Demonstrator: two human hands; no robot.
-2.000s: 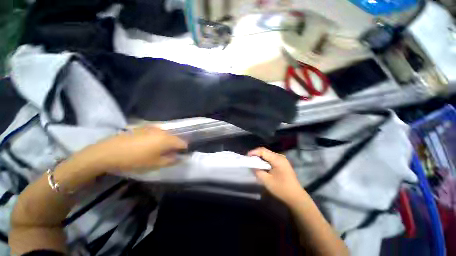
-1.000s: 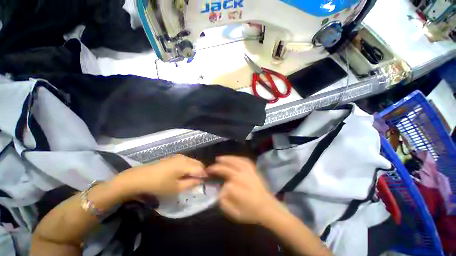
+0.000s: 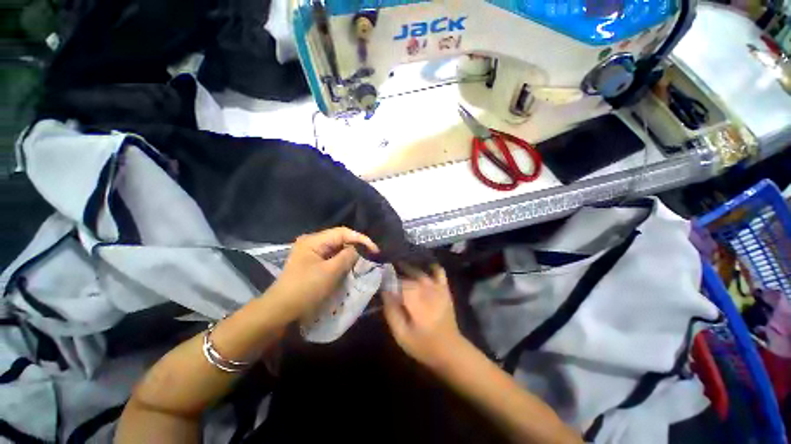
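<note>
My left hand (image 3: pixel 323 270) pinches the edge of a small light grey fabric piece (image 3: pixel 340 314) with a row of small dark marks. The piece hangs below my fingers, over my dark lap. My right hand (image 3: pixel 422 305) is just right of it, blurred, fingers spread; whether it touches the cloth or a thread cannot be told. A black fabric panel (image 3: pixel 269 186) lies from the left across the table's front edge, its end by my left fingertips. Light grey fabric with black strips (image 3: pixel 156 195) is heaped at the left.
The sewing machine (image 3: pixel 486 35) stands at the back. Red-handled scissors (image 3: pixel 506 160) and a black pad (image 3: pixel 590 147) lie on its bed. A measuring tape (image 3: pixel 520 212) runs along the front edge. Grey-black garments (image 3: pixel 598 303) hang right, beside a blue basket (image 3: pixel 753 227).
The grey piece has gone from stretched between both hands to hanging from my left hand. My right hand has moved off it to the right. The black panel's end has shifted left and down.
</note>
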